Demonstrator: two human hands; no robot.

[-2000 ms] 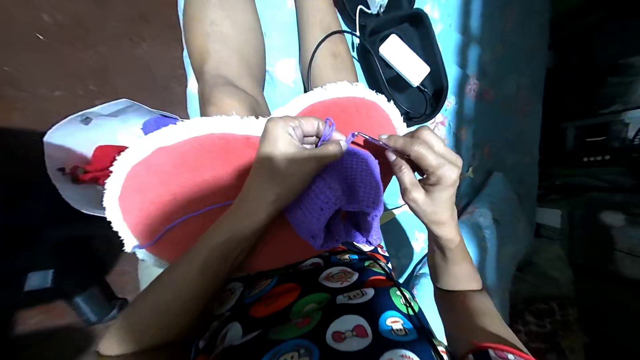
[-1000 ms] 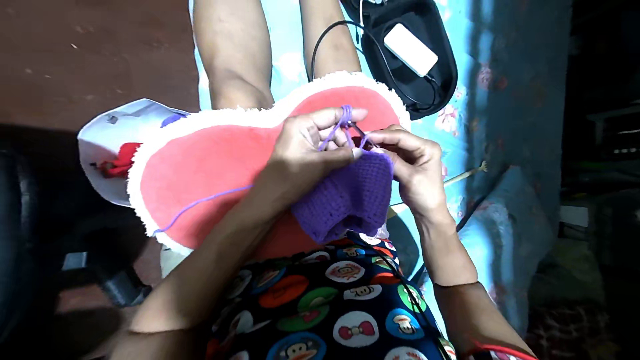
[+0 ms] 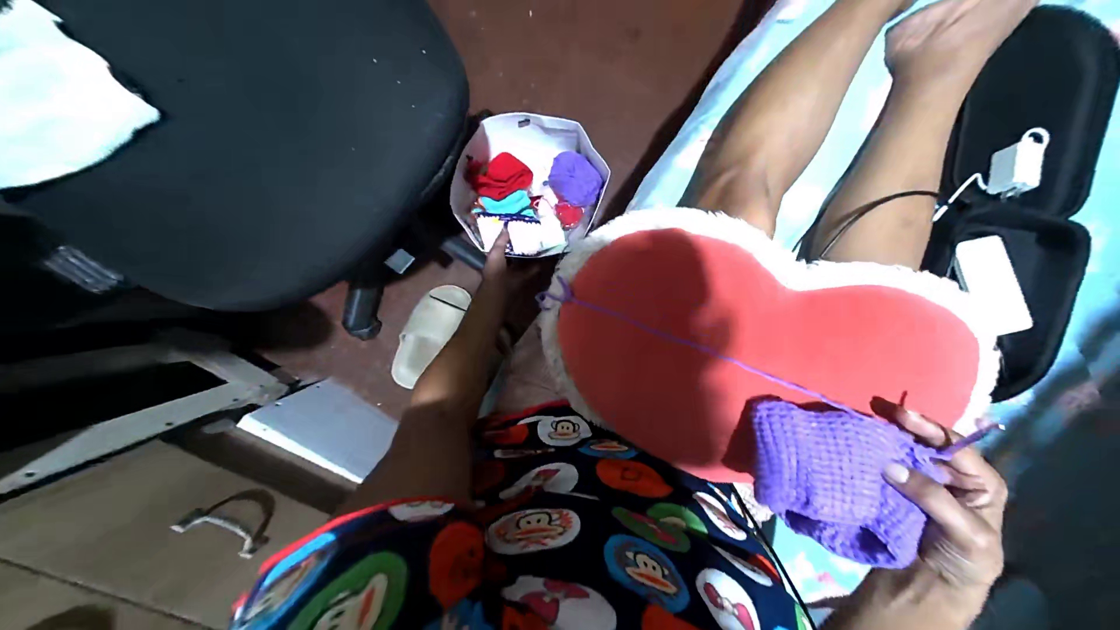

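My right hand [image 3: 954,499] holds a purple crocheted piece [image 3: 836,481] and a purple crochet hook [image 3: 971,440] at the lower right. A strand of purple yarn [image 3: 691,344] runs from the piece across a red heart-shaped cushion [image 3: 647,402] with a white fluffy edge. My left arm reaches down to a white bag [image 3: 525,131]; my left hand [image 3: 499,249] is at its near rim, its fingers hard to make out. Inside the bag are a purple yarn ball [image 3: 575,178], a red yarn bundle [image 3: 502,176] and other coloured pieces.
A black chair seat [image 3: 262,149] fills the upper left, with a white cloth [image 3: 61,105] on it. A beige slipper [image 3: 431,336] lies on the floor. At the right, an open black case [image 3: 1081,254] holds a white power bank [image 3: 995,284] with cables. A drawer handle [image 3: 223,525] shows lower left.
My left hand has let go of the crochet work and moved left to the bag. The work, earlier between both hands, is now in my right hand alone. The view has swung left.
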